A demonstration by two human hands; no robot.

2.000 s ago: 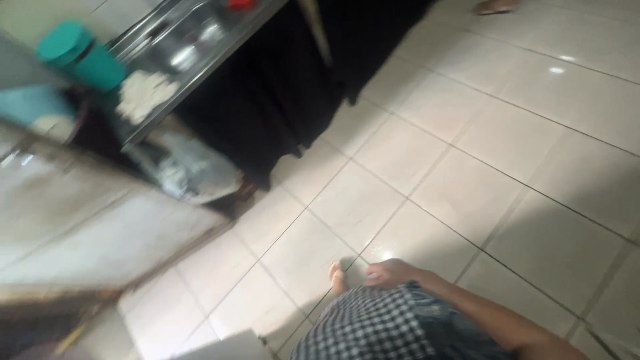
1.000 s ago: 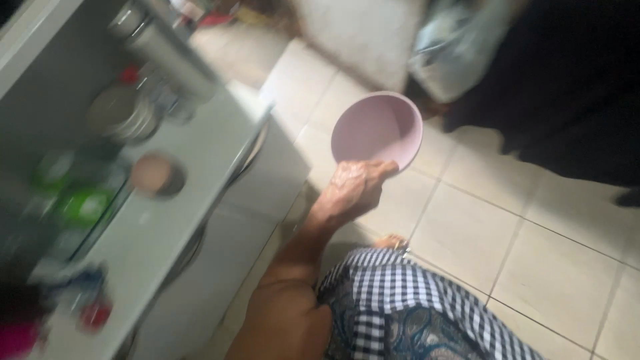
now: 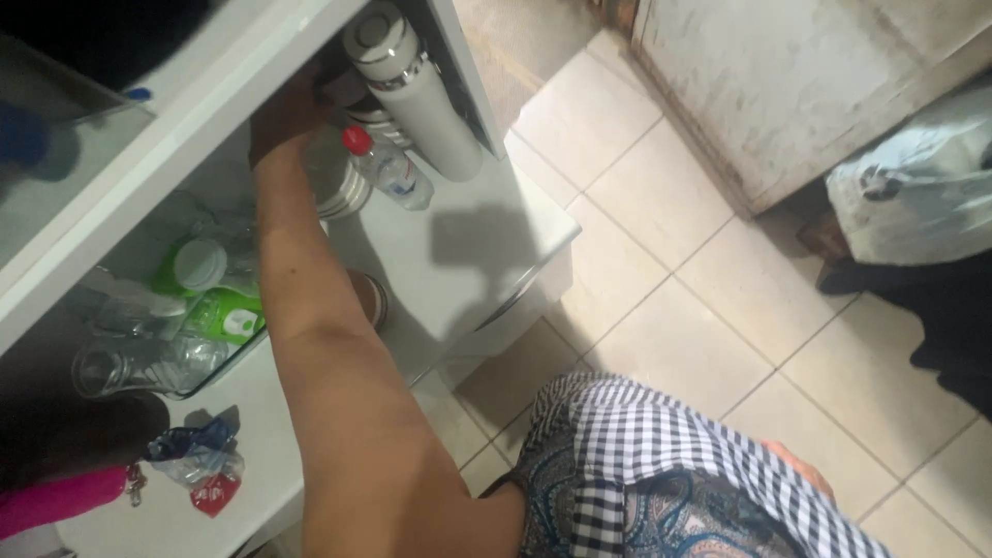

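Note:
My left hand (image 3: 298, 108) reaches deep into a white cabinet shelf, in shadow beside stacked bowls (image 3: 339, 182). Its fingers are too dark to tell whether they hold anything. Near it stand a pale insulated flask (image 3: 422, 105) with a silver band and a small clear plastic bottle (image 3: 399, 178) with a red cap. A brown cup or bowl (image 3: 368, 298) shows partly behind my forearm. A patch of skin, seemingly part of my right hand (image 3: 806, 473), shows past the checked apron (image 3: 659, 434); its fingers are hidden.
Left of my forearm, a glass tray (image 3: 194, 387) holds clear containers and green-wrapped items. Crumpled plastic wrappers (image 3: 201, 461) and a pink item with a metal clasp (image 3: 70, 500) lie nearer. A stained white panel (image 3: 759, 93) and a plastic bag (image 3: 914, 186) stand beyond the tiled floor (image 3: 697, 333).
One second ago my left hand held a pink bowl over the floor; now that hand is inside the shelf and the pink bowl is not seen. The view has swung toward the cabinet.

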